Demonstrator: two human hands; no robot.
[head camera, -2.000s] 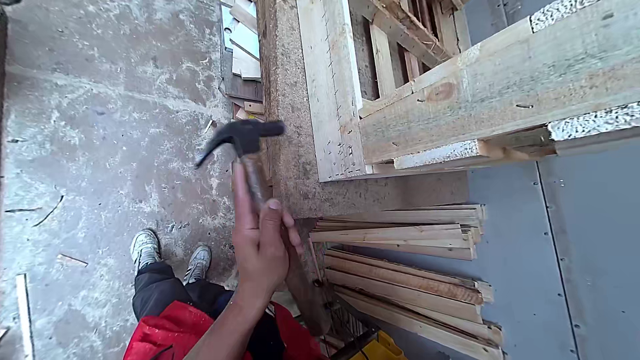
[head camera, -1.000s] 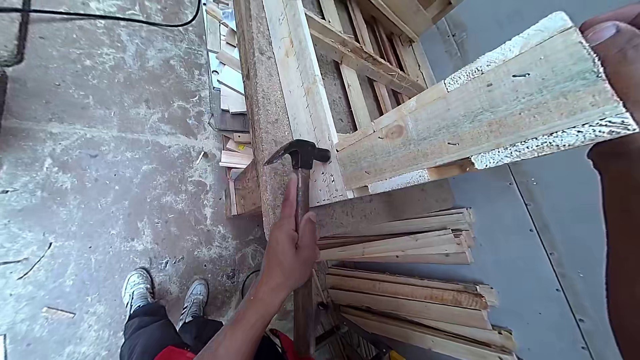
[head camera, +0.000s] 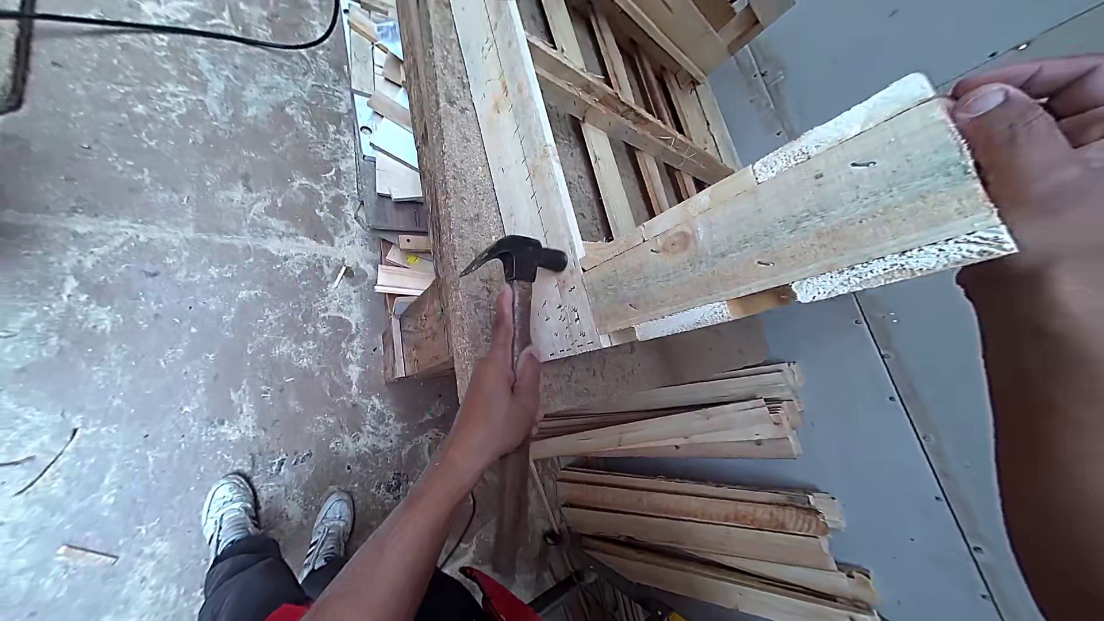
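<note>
My left hand (head camera: 504, 392) grips the wooden handle of a claw hammer (head camera: 522, 259). The hammer head is over the near corner of a wooden frame, its striking face towards the right and its claw towards the left. This frame (head camera: 776, 233) is of pale boards, with a long flat board (head camera: 509, 112) along its left side that bears many short marks or fasteners near the corner. At the right, my right hand (head camera: 1026, 129) holds the raised-looking far end of the frame's short side, thumb on the end grain. Whether the hammer touches the wood I cannot tell.
The frame lies on a rough wooden bench (head camera: 470, 198). Stacks of thin wooden slats (head camera: 690, 517) lie below it, beside a grey panelled surface (head camera: 906, 388). Wood offcuts (head camera: 397, 155) are left of the bench. A black cable (head camera: 216, 34) crosses the concrete floor above my shoes (head camera: 231, 509).
The hammer has moved from over the floor beside the bench to the frame's corner. My right hand, out of view two seconds ago, now shows on the frame's end.
</note>
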